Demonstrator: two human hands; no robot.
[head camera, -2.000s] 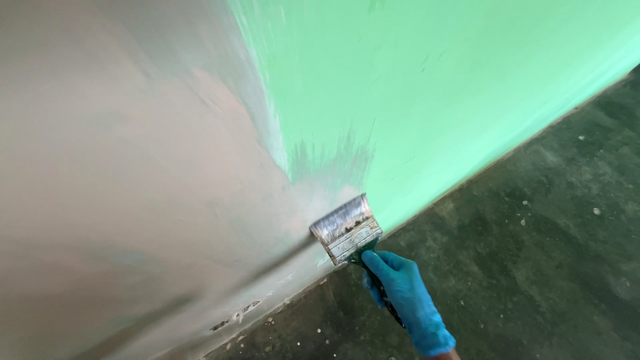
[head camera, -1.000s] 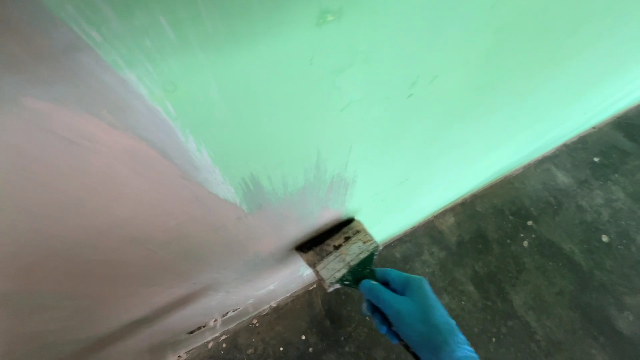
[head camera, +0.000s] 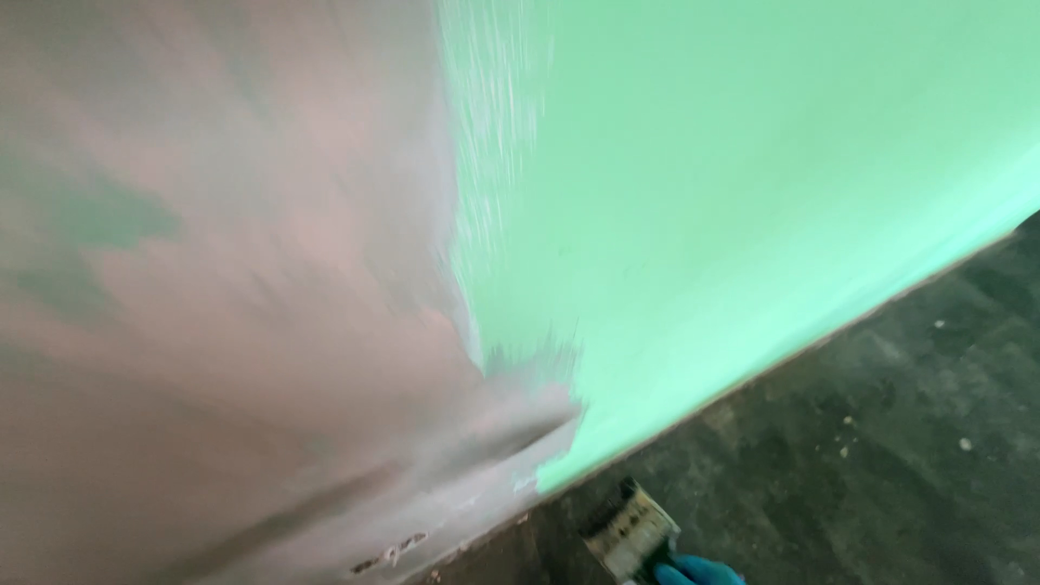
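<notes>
At the bottom edge, my right hand (head camera: 700, 571) in a blue glove grips the dark green handle of a wide flat paintbrush (head camera: 632, 532); only the fingers show. The brush, with its worn, paint-marked ferrule, appears over the floor beside the foot of the wall, apart from the painted surface. Bright green paint (head camera: 699, 211) covers the wall's right part. Its left part bears a greyish-pink coat (head camera: 268, 325), with a ragged border and streaky brush marks between the two. My left hand is out of view.
A dark, speckled concrete floor (head camera: 877, 455) meets the wall along a slanting edge at the lower right. Near the wall's foot is a chipped patch (head camera: 390, 552). Darker green patches (head camera: 114, 211) show through the coat at the left.
The brush has left the wall's lower edge and moved down over the floor, my right hand with it. The greyish coat now reaches slightly farther right at the bottom.
</notes>
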